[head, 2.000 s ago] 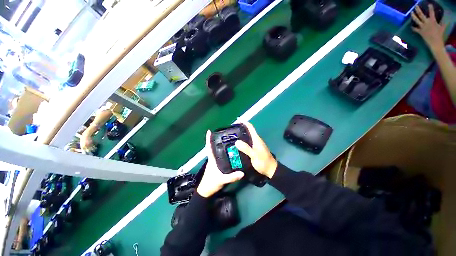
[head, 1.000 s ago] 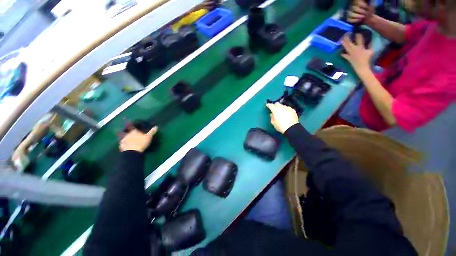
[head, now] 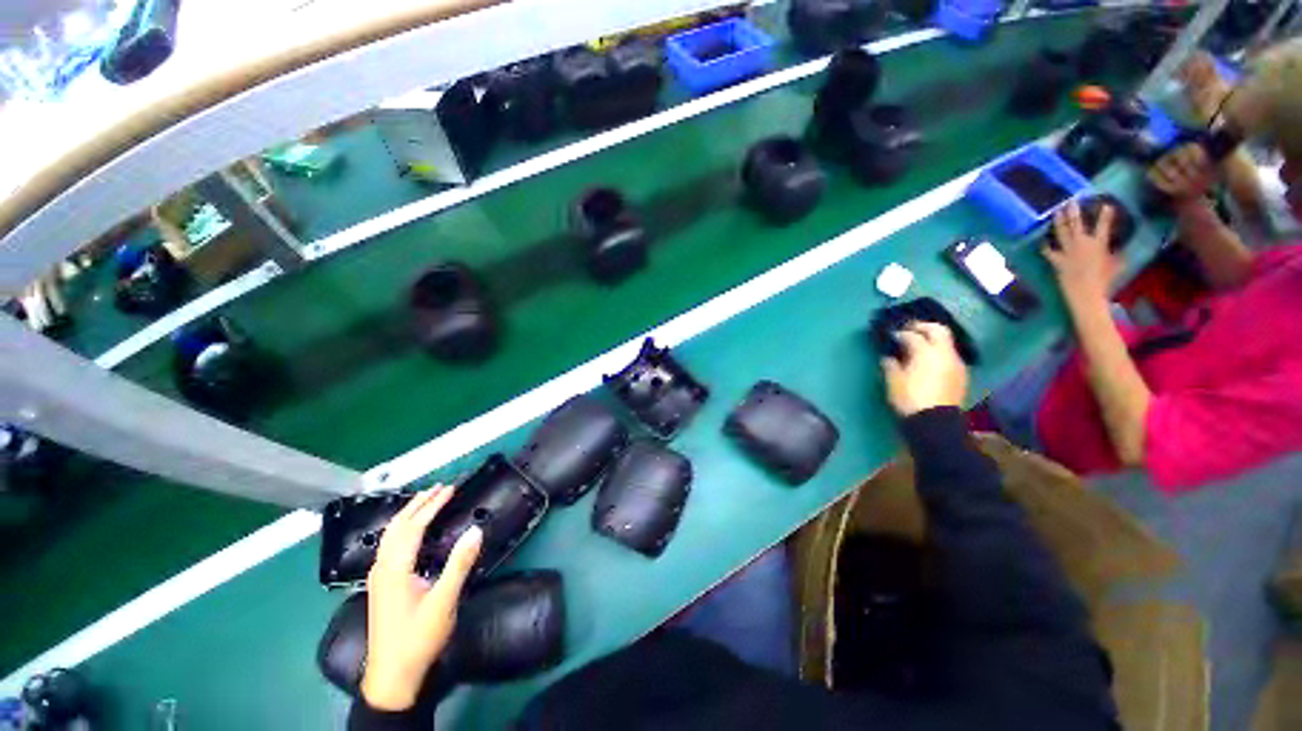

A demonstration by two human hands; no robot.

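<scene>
My left hand (head: 411, 607) is at the near left of the bench, fingers spread over the edge of an open housing shell (head: 494, 517). Another open shell (head: 351, 540) lies left of it, partly under my fingers. My right hand (head: 928, 374) is closed on a black open housing shell (head: 954, 327) farther right; my fingers hide part of it. One open shell (head: 660, 391) lies hollow side up by the white rail. Smooth rear housing shells lie convex side up between my hands (head: 644, 496), (head: 574, 447), (head: 783, 431), and two more beside my left wrist (head: 510, 626).
Several closed units (head: 454, 311) stand on the green conveyor beyond the white rail (head: 743, 297). A grey post (head: 172, 424) slants in at left. A tan drum (head: 817, 600) is beside the bench. A person in red (head: 1214, 379) works at right, near a blue bin (head: 1031, 189) and dark slab (head: 992, 276).
My left hand has left a unit on the conveyor and come back to the bench shells. An open shell now lies by the rail, and my right hand is on another one. The view has shifted.
</scene>
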